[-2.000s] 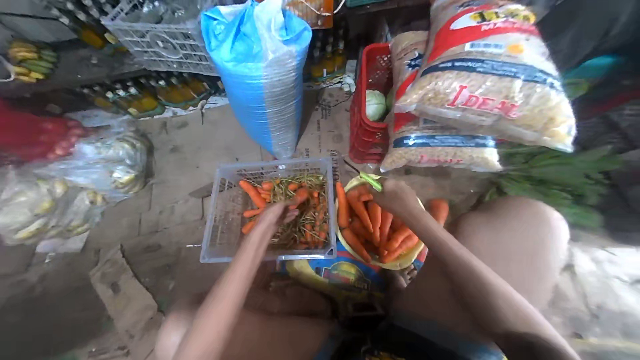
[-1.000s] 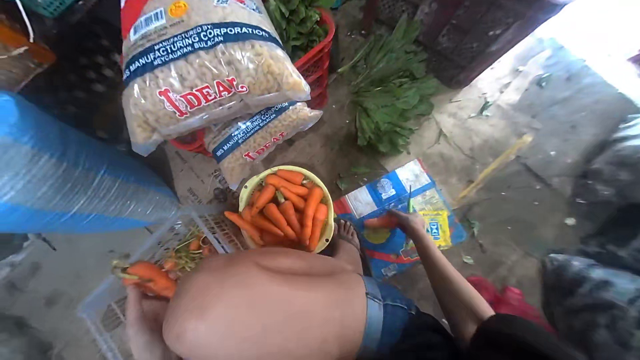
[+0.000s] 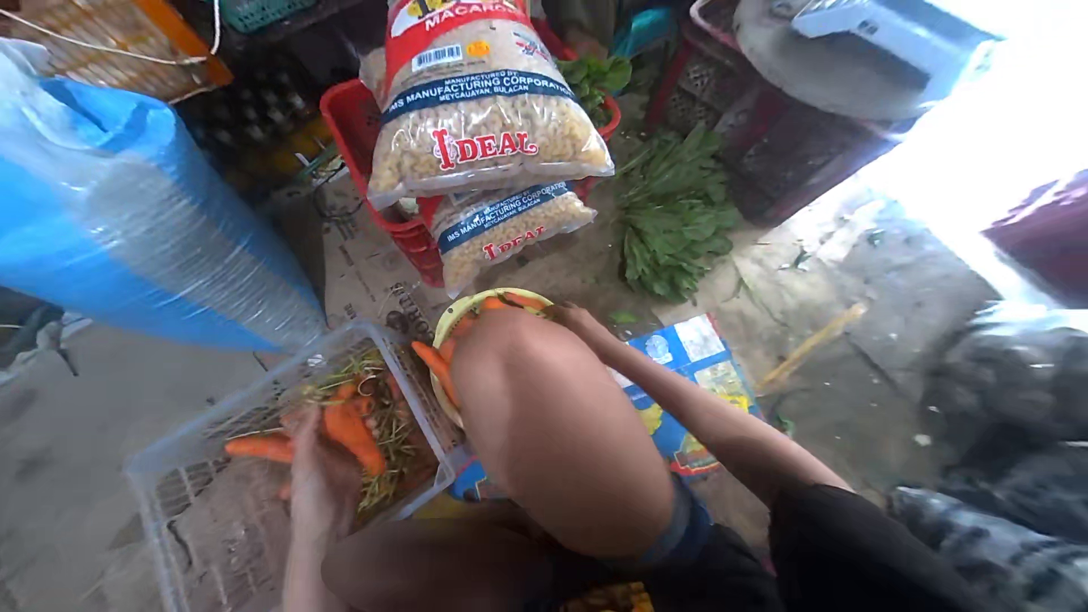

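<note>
My left hand (image 3: 323, 463) is over a clear plastic crate (image 3: 421, 387), with its fingers around carrots (image 3: 353, 433). Dry stems (image 3: 393, 425) and more carrots lie in the crate beside it. On the far side of my raised knee, my right hand (image 3: 574, 316) touches the rim of a round yellow container (image 3: 444, 327) of carrots; its fingertips are partly hidden, so whether it holds anything is unclear. One carrot (image 3: 435, 367) leans over the container's left edge. My knee covers much of the container.
A tall blue sack (image 3: 195, 229) stands behind the crate. Bags of macaroni (image 3: 493, 110) rest on a red plastic basket (image 3: 408, 242). Leafy greens (image 3: 676, 217) lie on the floor, right of them. Printed plastic sheeting (image 3: 705, 374) lies under my right arm; dark plastic bags (image 3: 1011, 408) are at far right.
My right hand has moved from the printed sheet, where it was on a carrot, to the yellow container. My left hand remains at the crate with carrots. The view has swung back left.
</note>
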